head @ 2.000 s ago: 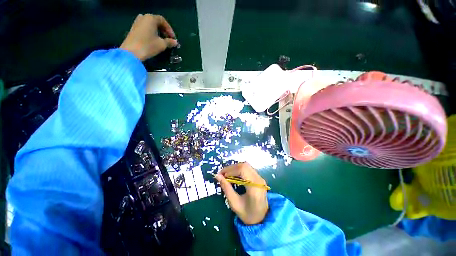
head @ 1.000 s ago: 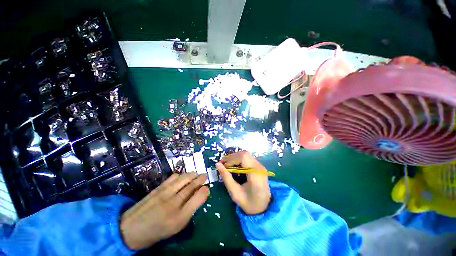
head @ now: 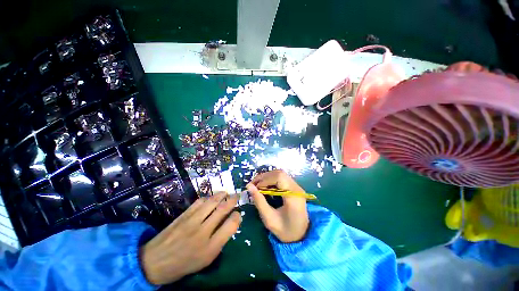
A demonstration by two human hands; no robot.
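My left hand (head: 193,241) lies palm down with its fingertips over the lower part of the white pad sheet (head: 219,183), beside the black tray's edge. I cannot see anything gripped in it. My right hand (head: 283,207) holds the yellow tweezers (head: 290,194) between thumb and fingers, their tips pointing left at the sheet's right edge, close to my left fingertips. The tips are too small to tell what they touch. A loose pile of small dark components (head: 213,142) lies above the sheet, mixed with white scraps (head: 253,102).
The black blister tray (head: 85,162) with clusters of parts fills the left. A white rail (head: 171,58) and post (head: 255,34) cross the top. The pink fan (head: 444,131), white block (head: 318,73) and yellow ribbed object (head: 495,213) are at the right. Dark parts sit on the far green surface.
My left hand has come down from beyond the rail to the sheet. My right hand stays by the sheet with the tweezers. The view has shifted, showing more of the tray.
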